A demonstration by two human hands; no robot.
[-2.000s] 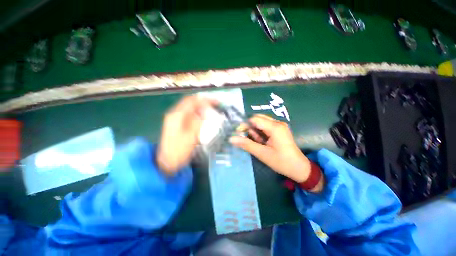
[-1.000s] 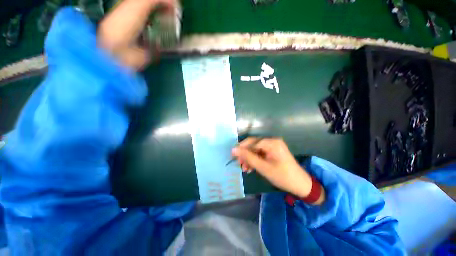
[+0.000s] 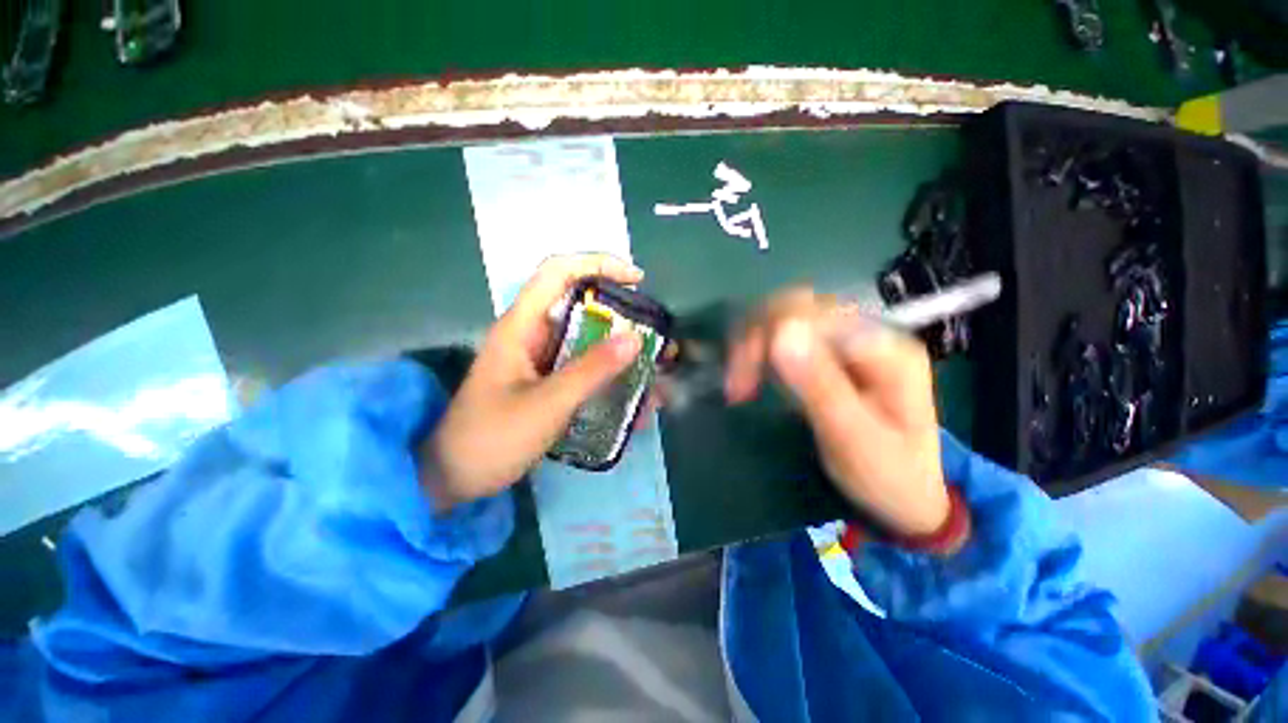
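My left hand (image 3: 516, 389) holds a phone assembly (image 3: 605, 379) with a black rim and green board, above the adhesive sheet (image 3: 605, 544). The left thumb lies on the board near its top. My right hand (image 3: 833, 374) is just right of the phone and partly blurred. It holds the tweezers (image 3: 944, 304), whose silver end points up to the right. The tweezers' tips are blurred, and I cannot tell whether they touch the phone. Reddish-brown pieces sit in rows at the sheet's near end.
White strips (image 3: 723, 208) lie right of the sheet. Black plastic parts (image 3: 929, 254) are heaped against the parts tray (image 3: 1000, 283) at right. A pale blue mat (image 3: 120, 403) is at left. Beyond the worn edge strip (image 3: 424, 108), the conveyor belt (image 3: 565, 36) carries phones.
My left hand has come back from the belt side with a phone and now holds it over the sheet. My right hand has moved slightly up and right, and the tweezers' silver end now points right.
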